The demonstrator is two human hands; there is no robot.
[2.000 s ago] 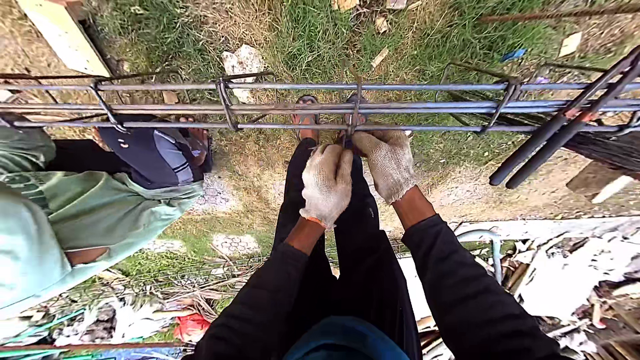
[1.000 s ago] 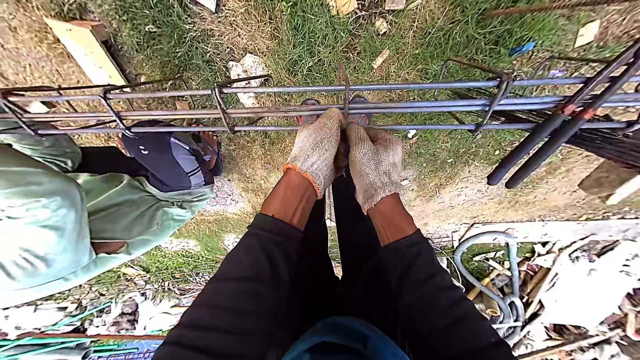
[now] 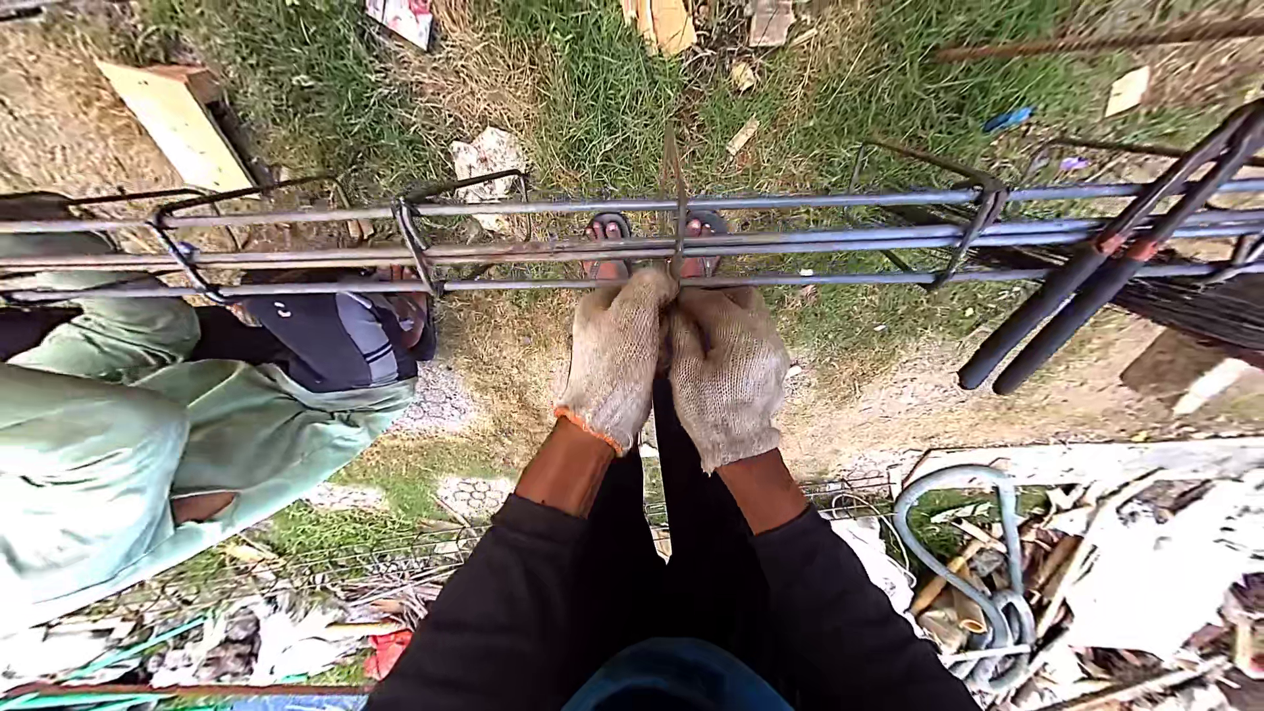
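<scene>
A long cage of steel reinforcing bars (image 3: 553,249) with bent wire stirrups (image 3: 415,242) runs across the view. In line with my feet, a thin steel stirrup (image 3: 679,207) crosses the bars. My left hand (image 3: 617,355), in a knitted work glove, has its fingers closed at the lower bar, by the stirrup's near end. Pressed up beside it, my right hand (image 3: 729,370), gloved too, has curled fingers at the same spot. Whatever lies between the fingertips is hidden by the gloves.
Long-handled cutters (image 3: 1096,286) with black grips rest across the cage at right. A person in green clothing (image 3: 128,444) is close by at left. A wooden block (image 3: 183,128) lies beyond the cage. Grey tubing (image 3: 997,583) and scrap lie at lower right, dark wires (image 3: 1185,316) under the cage.
Two seconds ago my hands were a little apart at the fingers, the right one higher on the bar; now both are drawn together just below the bars.
</scene>
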